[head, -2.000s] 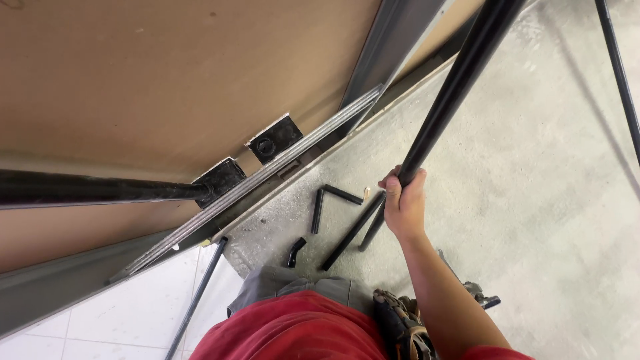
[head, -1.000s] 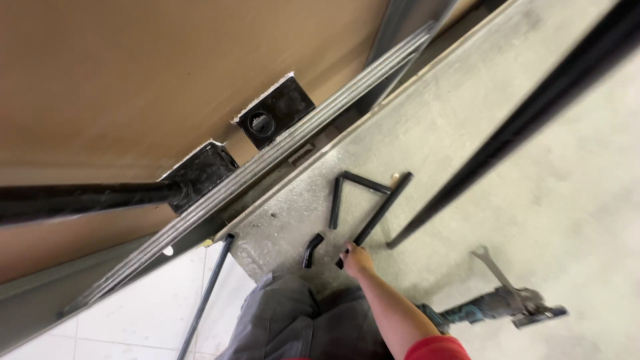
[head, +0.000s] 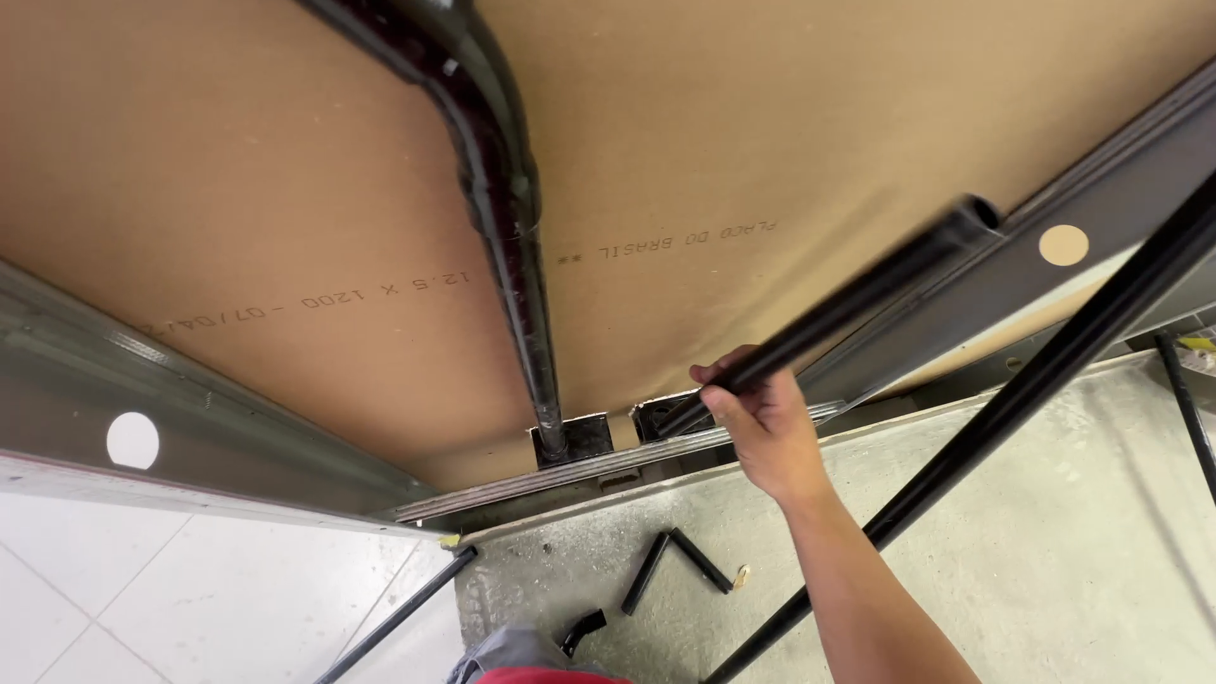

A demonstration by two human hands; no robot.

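Observation:
A short length of black plastic pipe (head: 845,302) is held in my right hand (head: 765,418), fingers wrapped around its lower part. Its hollow upper end points up and right, while the lower end lies at the right-hand black floor box (head: 655,418) behind the metal track; whether it sits inside the hole cannot be told. To the left, a bent black pipe (head: 518,285) stands in the other black box (head: 594,435) against the drywall board (head: 646,313). My left hand is out of view.
Metal studs (head: 218,408) flank the board, joined below by a metal track (head: 513,483). A long black pipe (head: 988,442) slants behind my forearm. Short pipe pieces (head: 646,573), a black elbow fitting (head: 581,627) and a thin black pipe (head: 408,613) lie on the floor.
My right hand has picked up the short pipe from the floor beside the cut pieces and brought it to the wall's right box. The view has swung up toward the wall.

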